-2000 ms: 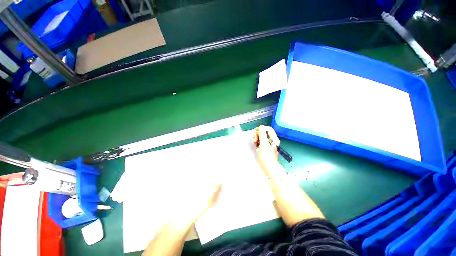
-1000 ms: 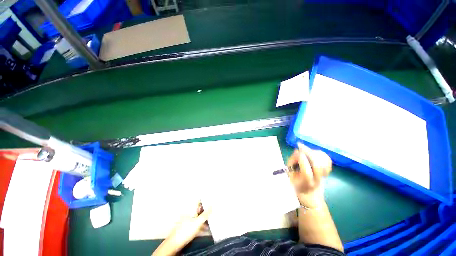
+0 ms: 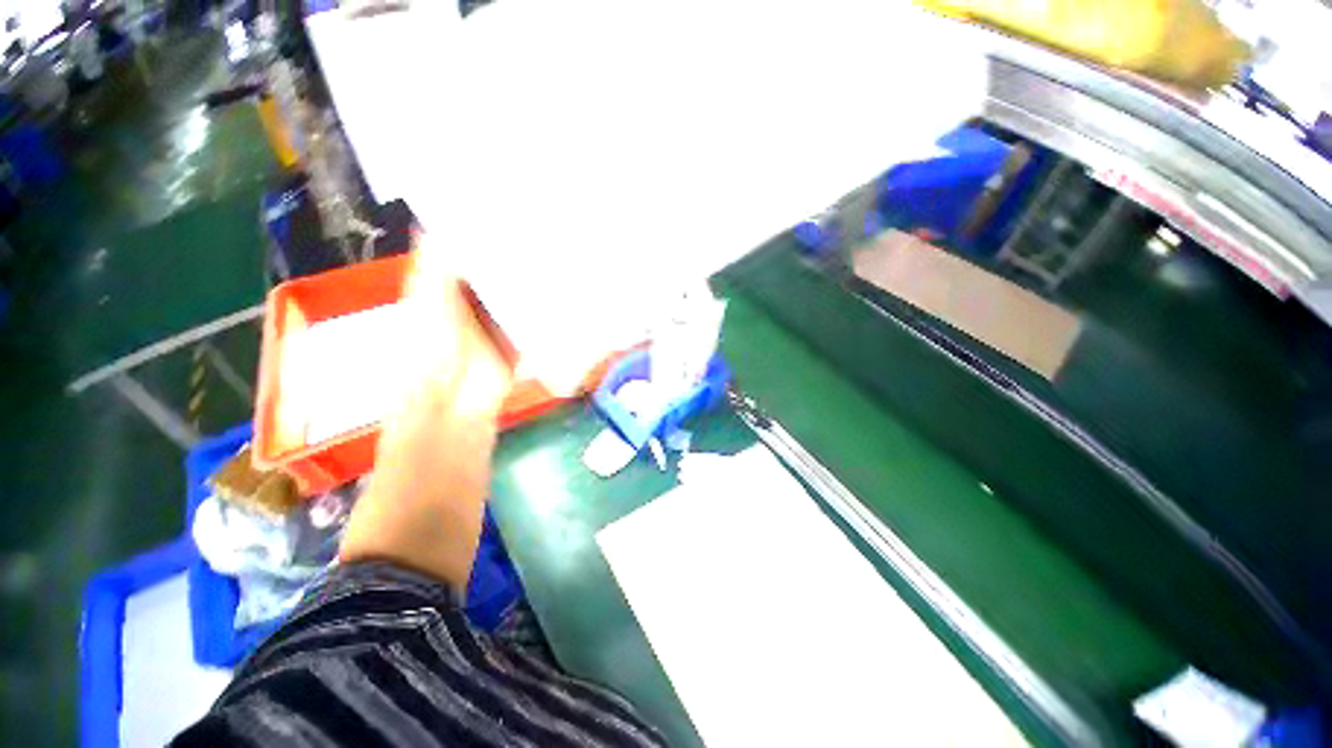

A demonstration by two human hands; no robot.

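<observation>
My left arm, in a dark striped sleeve, reaches up over the orange-red tray (image 3: 278, 383). My left hand (image 3: 438, 292) is blurred and washed out against a very bright white area, so its fingers and anything in them cannot be made out. White paper sheets (image 3: 782, 599) lie flat on the green bench. The orange-red tray holds a white sheet. My right hand is out of the picture.
A small blue bin (image 3: 631, 415) with a white bottle (image 3: 687, 333) stands beside the tray. A white pad (image 3: 608, 453) lies near it. A metal rail (image 3: 906, 558) crosses the bench. Blue bins, one with a grey-white heap (image 3: 249, 541), are lower left. Yellow thing (image 3: 1125, 37) top right.
The view has swung left. My left hand has moved from the paper to over the orange-red tray. My right hand and the black piece have left the picture.
</observation>
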